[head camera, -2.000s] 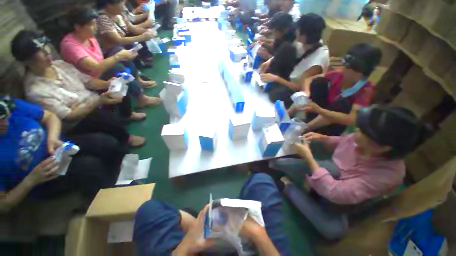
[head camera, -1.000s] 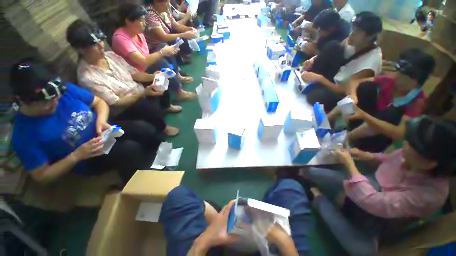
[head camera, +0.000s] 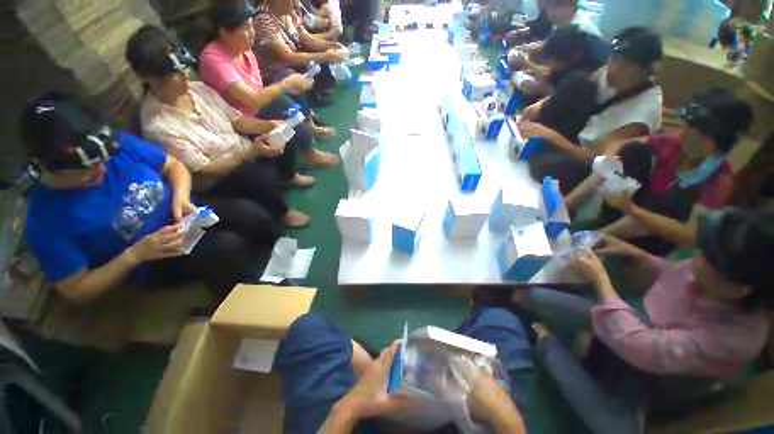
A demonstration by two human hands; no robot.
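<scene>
A white and blue retail box [head camera: 406, 373] is held over my lap, its opening and white flaps up. My left hand [head camera: 373, 386] grips its blue left side. A clear crinkled plastic bag [head camera: 454, 373] lies in and over the box opening. My right hand [head camera: 492, 405] is at the bag on the right side of the box, with its fingers partly hidden and blurred. What is inside the bag cannot be made out.
An open brown carton [head camera: 191, 381] stands beside my left leg, a white box [head camera: 255, 354] inside. A long white table [head camera: 399, 267] ahead bears white and blue boxes. People sit along both sides. A white piece [head camera: 288, 258] lies left of the table.
The view has swung right, showing more of the left side people and the brown carton. My right hand has moved slightly right and down at the bag. My left hand keeps its hold.
</scene>
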